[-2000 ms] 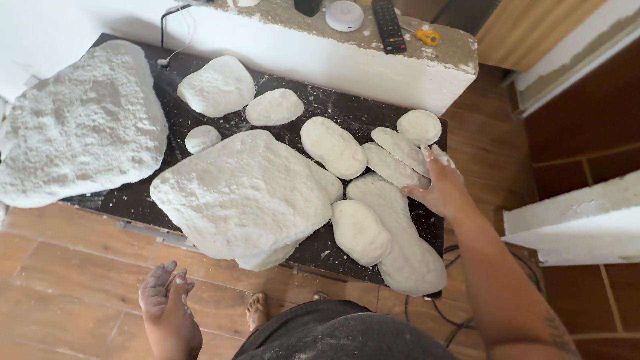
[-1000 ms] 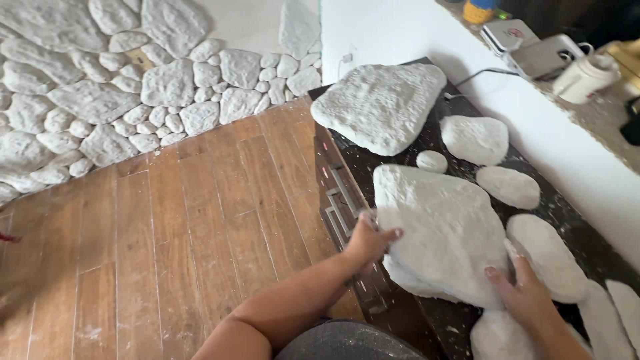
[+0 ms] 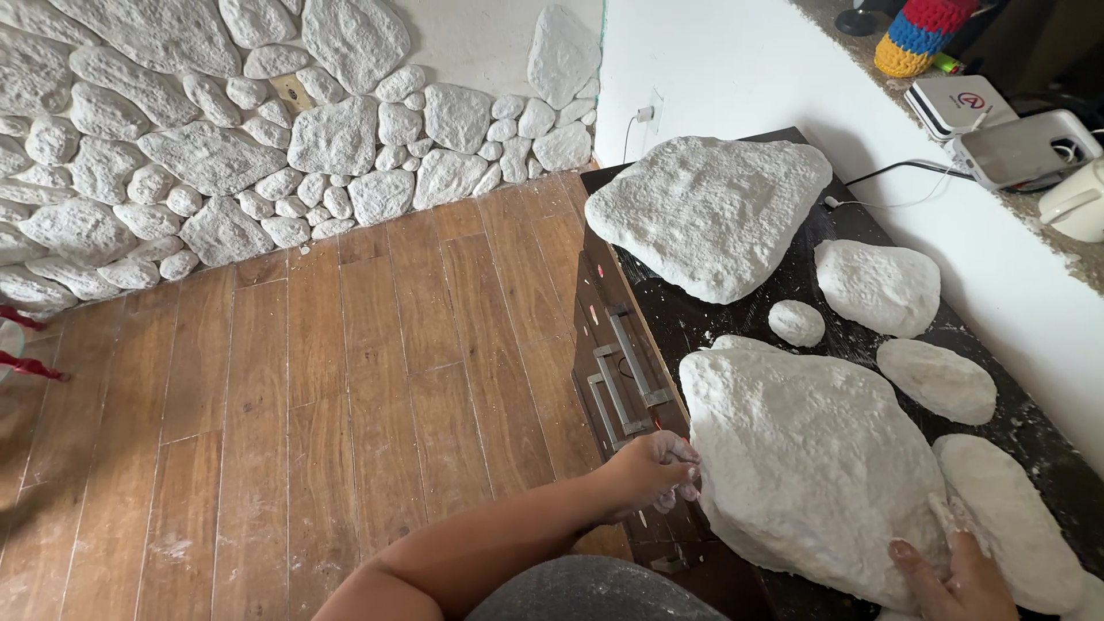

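Observation:
A large white stone-shaped slab [image 3: 811, 466] lies on the dark top of a drawer cabinet [image 3: 673, 302], partly over another white piece. My left hand [image 3: 660, 470], dusted white, is at the slab's left edge with its fingers curled; whether it grips the edge cannot be told. My right hand [image 3: 957, 561] rests on the slab's lower right edge, thumb on the face and fingers towards an oval white piece [image 3: 1005, 517]. Beyond lie another large rough slab [image 3: 711, 211], a small round piece [image 3: 796, 323], a mid-sized piece [image 3: 878, 286] and an oval one [image 3: 937, 379].
White stone cladding [image 3: 207, 155] covers the wall at the upper left, above a wood-plank floor [image 3: 345, 414]. Metal drawer handles [image 3: 634, 358] stick out from the cabinet's side. A ledge at the right holds a white device [image 3: 962, 103], a phone case [image 3: 1026, 147] and a mug [image 3: 1078, 203].
The view has swung left to the clad wall. My right hand has moved from the small pieces at the cabinet's far end to the large slab; my left hand has come to the slab's left edge.

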